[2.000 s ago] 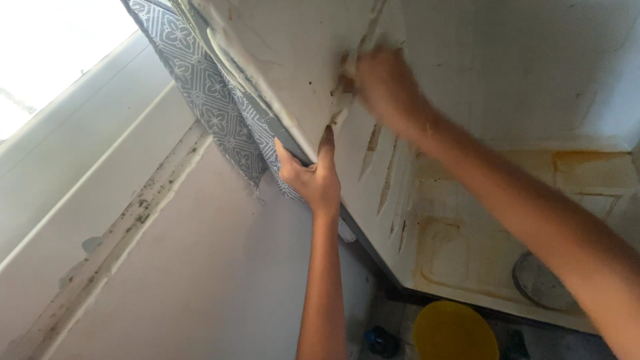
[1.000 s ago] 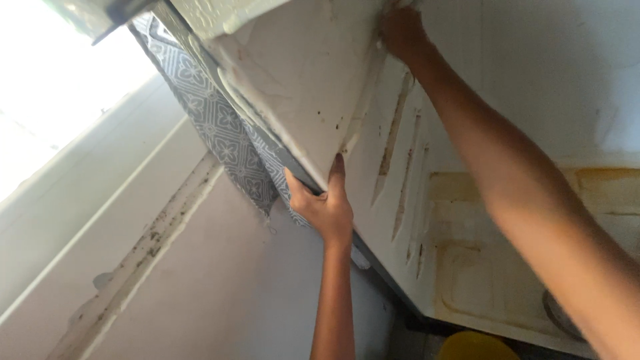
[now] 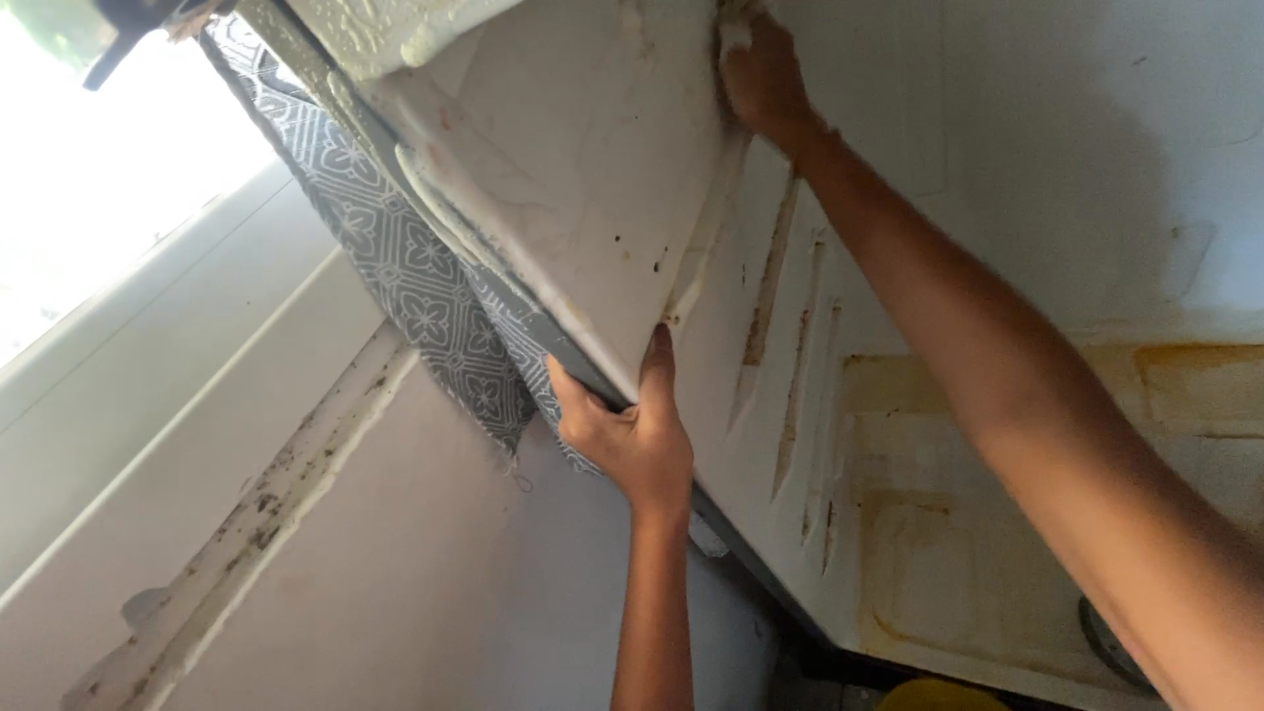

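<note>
My left hand grips the edge of a white, dirty panel, which looks like the inner side of a refrigerator door, with the thumb on its face and the fingers behind the dark edge. Near the top of the view, my right hand is closed on a pale, partly hidden thing, perhaps a cloth or sponge, against the panel's inner side. Brown grime fills the long slots below the right hand. Foamy suds lie on the surface at the top left.
A grey patterned cloth hangs behind the panel's edge. Beyond it are a bright window and a ledge with a grimy strip. A stained white cabinet interior is at the right. The rim of a yellow container shows at the bottom.
My right hand has moved from near the panel's lower face up along its inner side. My left hand has kept its hold on the edge. The view has shifted somewhat.
</note>
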